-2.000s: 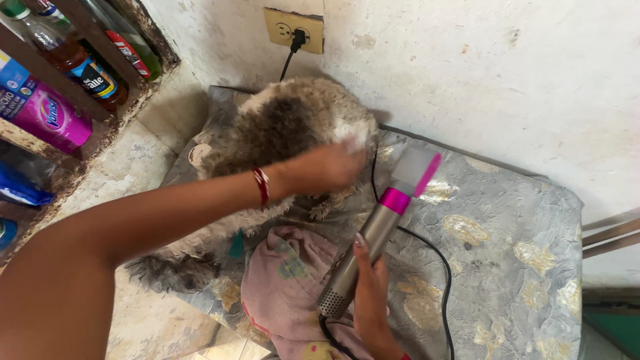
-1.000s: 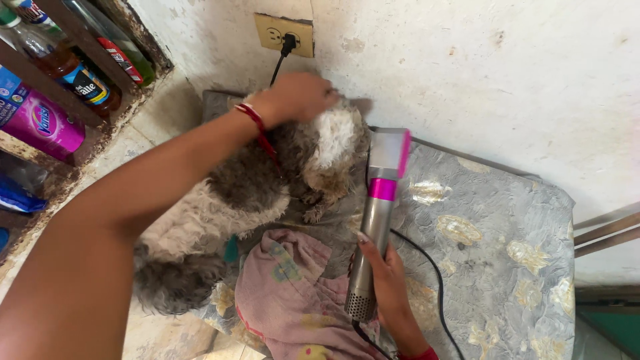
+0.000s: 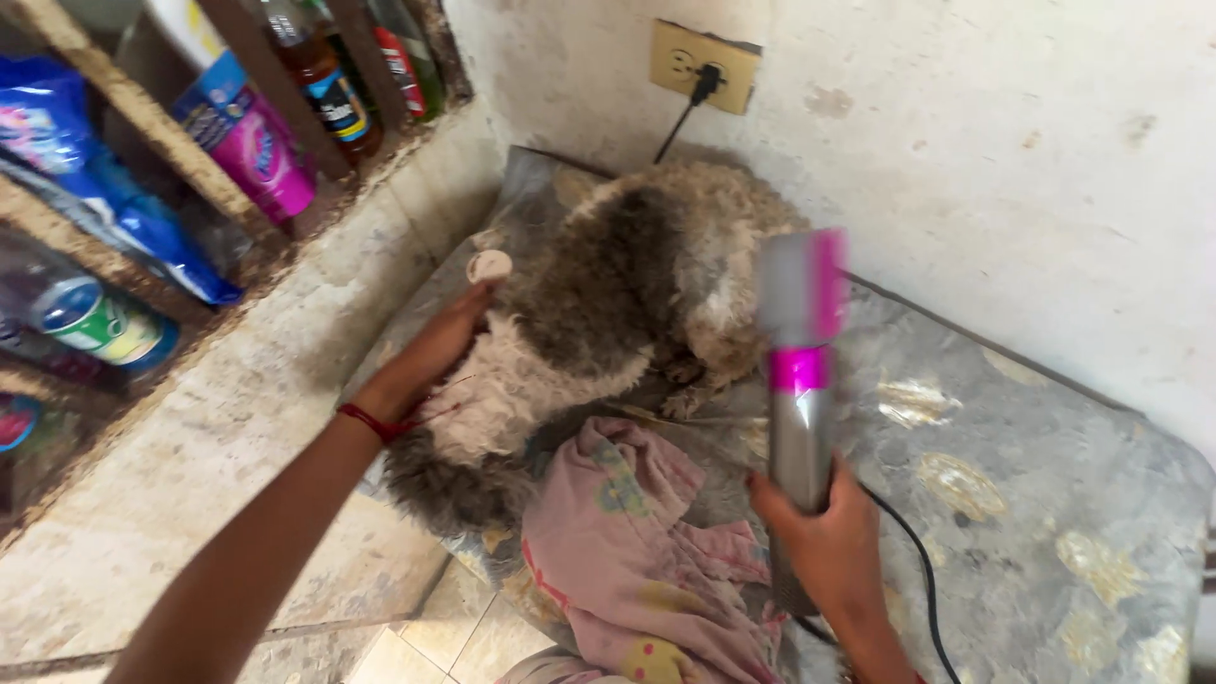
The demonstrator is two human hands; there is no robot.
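Note:
A shaggy grey and cream dog [image 3: 608, 275] lies curled on a table with a patterned grey plastic cover [image 3: 1007, 579], its dark-furred head toward the lower left. My left hand [image 3: 456, 332] rests against the cream fur behind the head, its fingers partly hidden, beside a pale round object [image 3: 489, 267] that I cannot name. In my right hand [image 3: 826, 537] is a silver hot-air styler [image 3: 800, 437] with a magenta collar, held upright by its handle to the right of the dog; its top attachment is blurred. A pink patterned cloth [image 3: 636, 560] lies bunched between the dog and my right hand.
Behind the dog, a black plug [image 3: 706, 84] sits in a wall outlet [image 3: 665, 57]. The styler's black cord [image 3: 923, 560] trails over the cover. At the left, bottles and a blue bag [image 3: 104, 180] stand behind slats above a worn concrete ledge [image 3: 285, 351].
My left hand has moved from the dog's hindquarters to the fur near its head. My right hand still holds the styler, which has turned more upright since the earliest frame.

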